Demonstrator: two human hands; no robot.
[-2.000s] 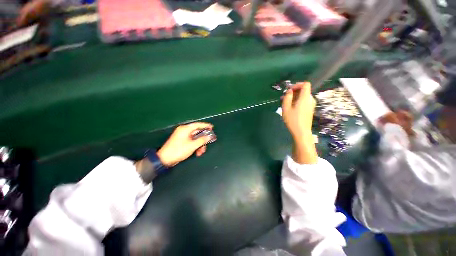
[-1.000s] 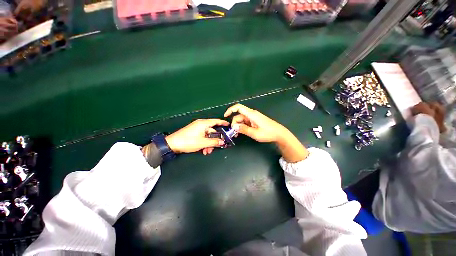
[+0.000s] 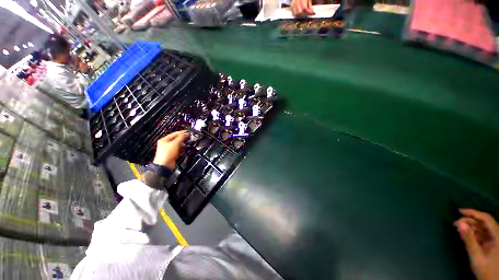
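A black tray (image 3: pixel 189 210) lies at the left end of the bench. Silver-topped black units (image 3: pixel 242 129) stand in rows in its far part; its near pockets hold no units. My left hand (image 3: pixel 172 149) is at the tray's left side, fingertips pinched on a small dark-and-silver unit (image 3: pixel 192 136) low over the pockets; the fingers partly hide it, and I cannot tell if it rests in a pocket. My right hand (image 3: pixel 480 240) is at the lower right, cut off by the picture edge, fingers curled but apart, with no part visible in it.
Stacked black trays (image 3: pixel 158 112) stand left of the unit tray, with a blue bin (image 3: pixel 123 74) on top. Across the green bench (image 3: pixel 328 180) are another person's hand (image 3: pixel 302 6), a tray of small parts (image 3: pixel 312 27) and a pink-topped tray (image 3: pixel 451 24). Plastic-wrapped stacks (image 3: pixel 49 180) stand far left.
The view has swung left. My hands were together on the unit; now they are far apart, the left with the unit at the tray, the right away at the picture's right edge.
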